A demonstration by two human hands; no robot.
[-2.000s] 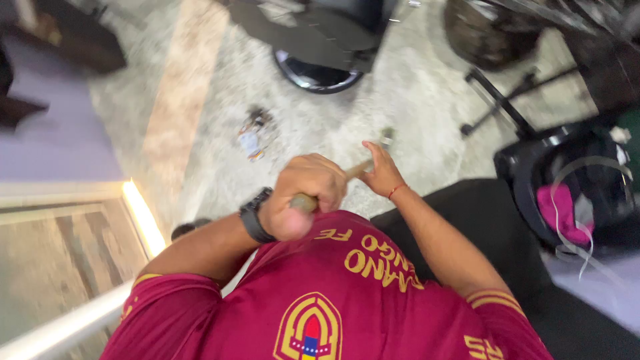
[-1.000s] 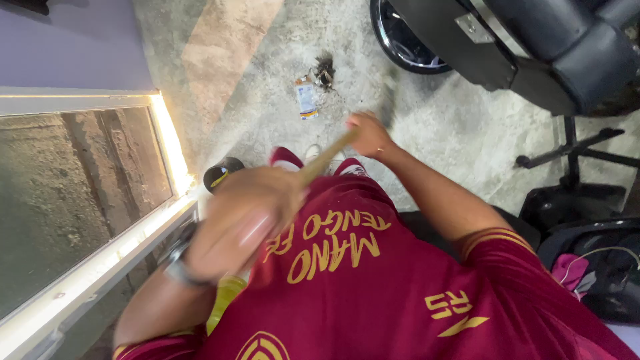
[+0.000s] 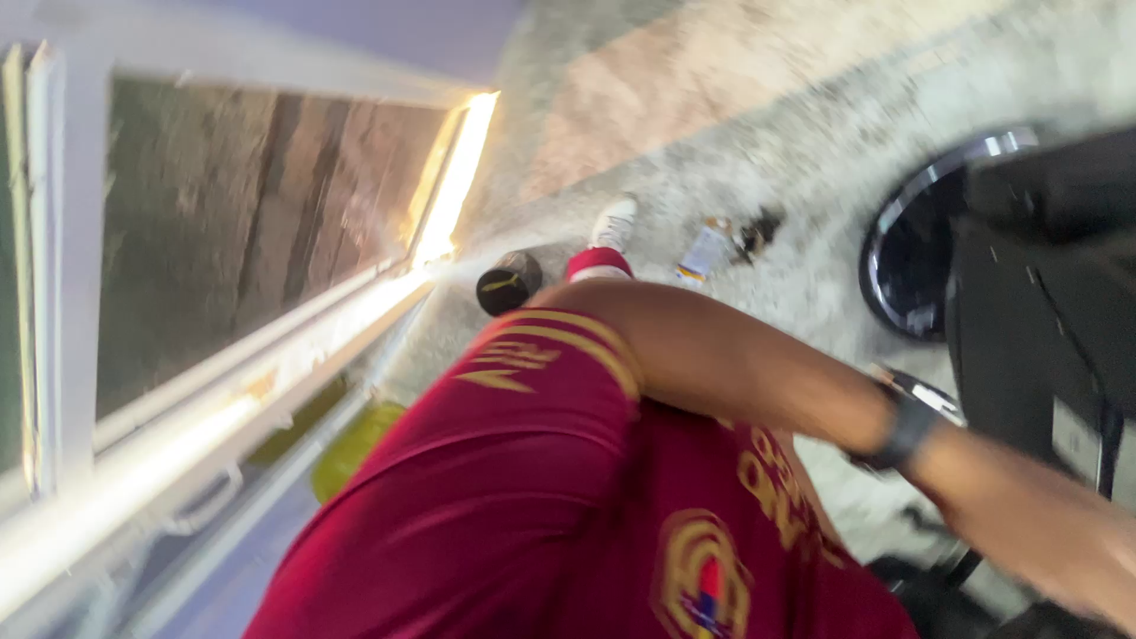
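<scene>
My left hand (image 3: 1038, 524) is blurred at the lower right in the head view, beyond a dark wristwatch (image 3: 910, 422). Its fingers are cut off by the frame edge, so anything in its grip is hidden. The left arm crosses in front of my dark red shirt (image 3: 497, 497). My right hand is out of view; a strip of skin shows beneath the left arm. A small pale packet (image 3: 704, 251) lies on the concrete floor beside a dark clump of debris (image 3: 757, 235). The pole seen earlier does not show.
A black salon-type chair (image 3: 1047, 266) with a round chrome-edged base (image 3: 910, 257) stands at right. At left is a large mirror (image 3: 222, 222) with a brightly lit edge. A black-topped cylindrical container (image 3: 508, 284) sits near my white shoe (image 3: 615, 224). Something yellow-green (image 3: 355, 448) is below the mirror.
Both hands gripped a pale pole in front of the shirt before. The left arm now stretches across to the right; the pole and right hand have left the view. The view has shifted considerably.
</scene>
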